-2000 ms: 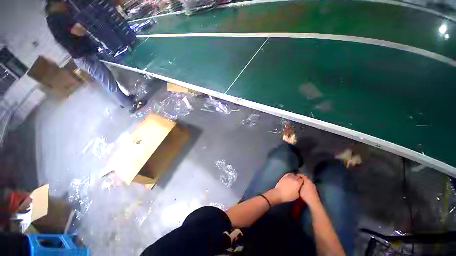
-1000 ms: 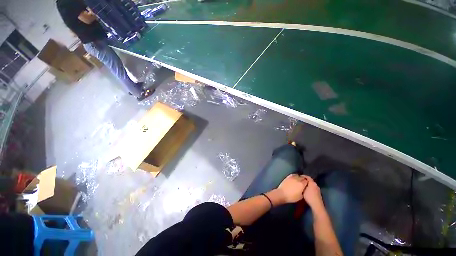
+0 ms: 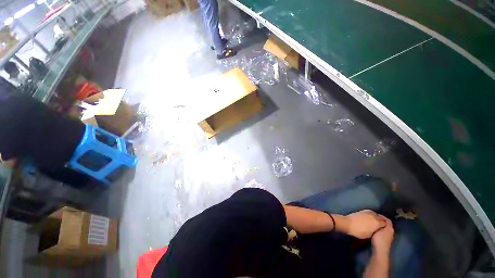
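My left hand (image 3: 362,223), with a dark band at the wrist, rests in my lap with its fingers closed. My right hand (image 3: 383,234) meets it, and the two are clasped together over my jeans (image 3: 353,196). No product shows in either hand. The fingers overlap, so the inside of the clasp is hidden. The green conveyor belt (image 3: 401,92) runs along the right beyond my knees, with a pale edge rail (image 3: 399,126).
An open carton (image 3: 230,103) lies on the floor (image 3: 217,163) among clear film scraps (image 3: 281,163). A person in dark clothing (image 3: 40,127) sits by a blue stool (image 3: 103,153) at left. Another person's legs (image 3: 211,24) stand farther off. Another carton (image 3: 81,232) is at lower left.
The view has swung left and down, bringing in the seated person and the lower-left carton. The belt has shifted right in view. My hands remain clasped in my lap.
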